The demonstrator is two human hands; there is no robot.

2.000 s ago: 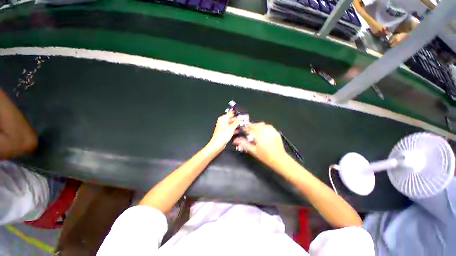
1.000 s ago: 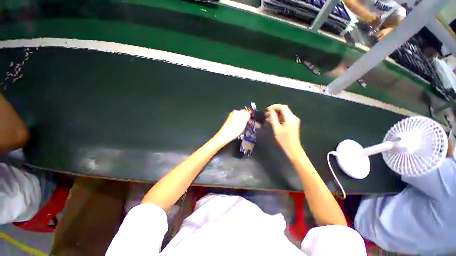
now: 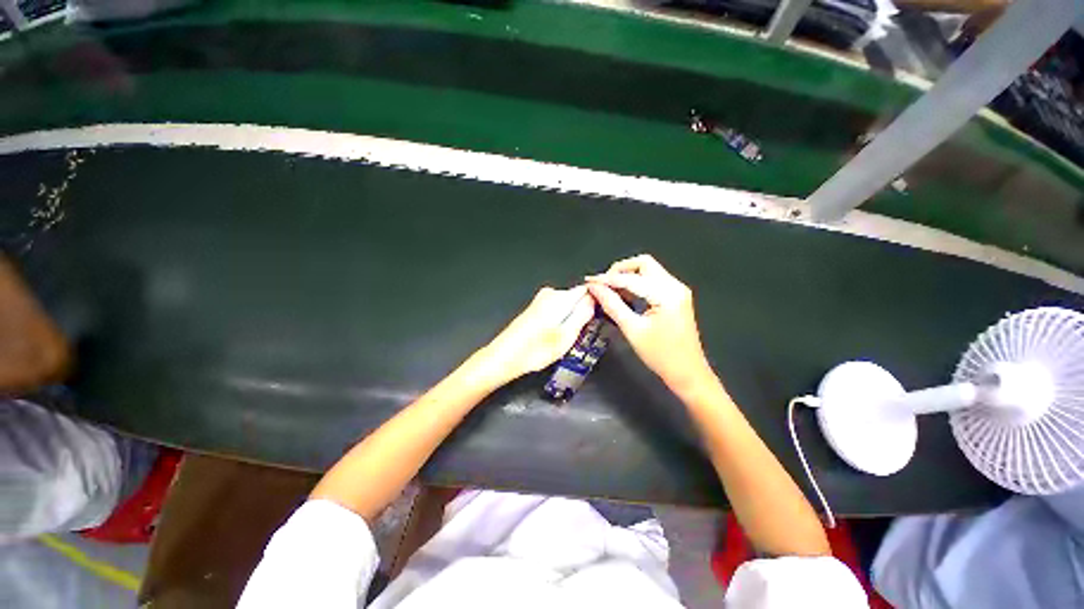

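Observation:
A narrow blue-purple circuit board with silver patches slants below my two hands, its near end towards me. My left hand holds the board near its far end. My right hand touches the far end with thumb and forefinger, meeting the left fingertips. The far end and whatever the right fingertips pinch are hidden by the fingers.
A white desk fan with a cable stands at right. Another circuit board lies on the green belt beyond the white edge strip. A grey post rises at right. Pale specks and a person's arm are at far left.
My right hand has come from beside the board to its far end and meets my left fingers. The board has turned to a slant, its near end pointing left. The view has shifted slightly.

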